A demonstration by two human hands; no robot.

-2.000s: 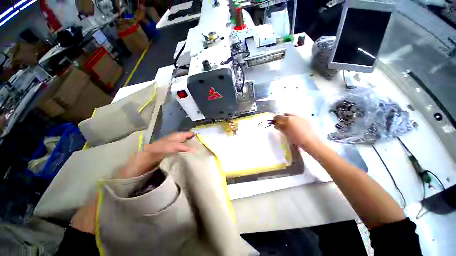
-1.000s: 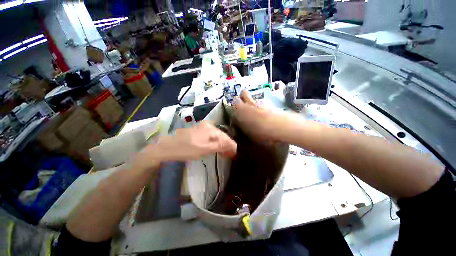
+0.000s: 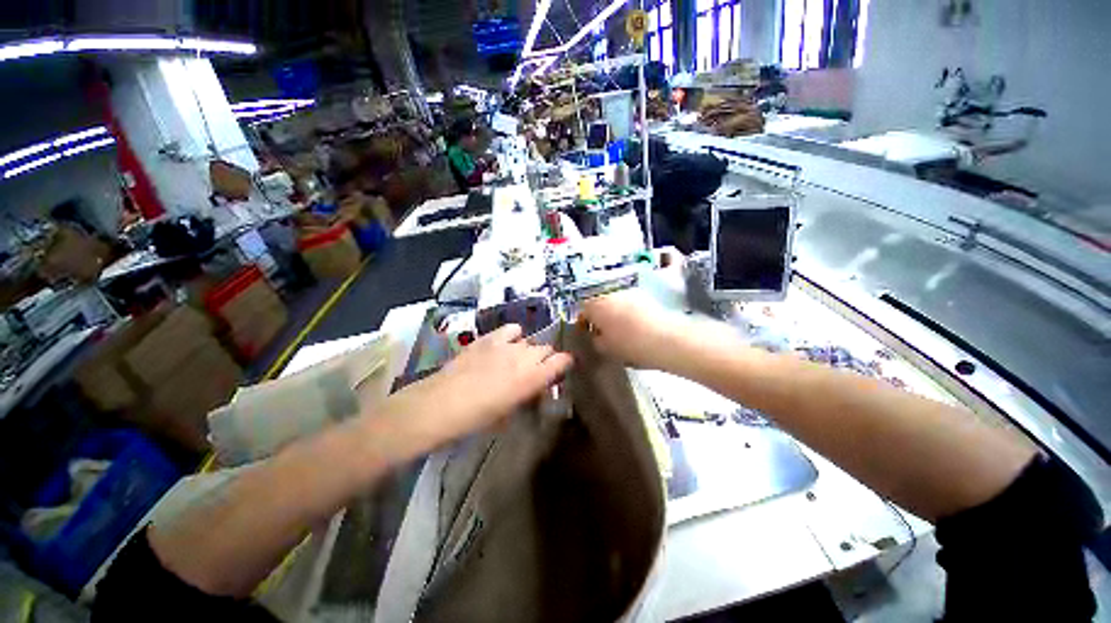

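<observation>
A beige bag body (image 3: 487,511), opened as a pouch with its brown inside showing, stands in front of me over the table's front edge. My left hand (image 3: 509,365) is at its far rim, fingers bent over the fabric. My right hand (image 3: 609,329) pinches the far rim just to the right of it. The fingertips are partly blurred. The sewing machine head (image 3: 514,314) is behind the bag, mostly hidden by my hands and the bag.
More bag bodies (image 3: 305,408) lie on the left. A blue crate (image 3: 91,493) and cartons stand at far left. A dark screen (image 3: 751,247) stands behind right. Clear plastic with hardware (image 3: 828,355) lies beyond my right forearm. A shiny metal plate (image 3: 743,469) is right of the bag.
The bag was at left by my left hand, then came up opened in front of the machine. Both hands are now at its far rim. The view has tilted up.
</observation>
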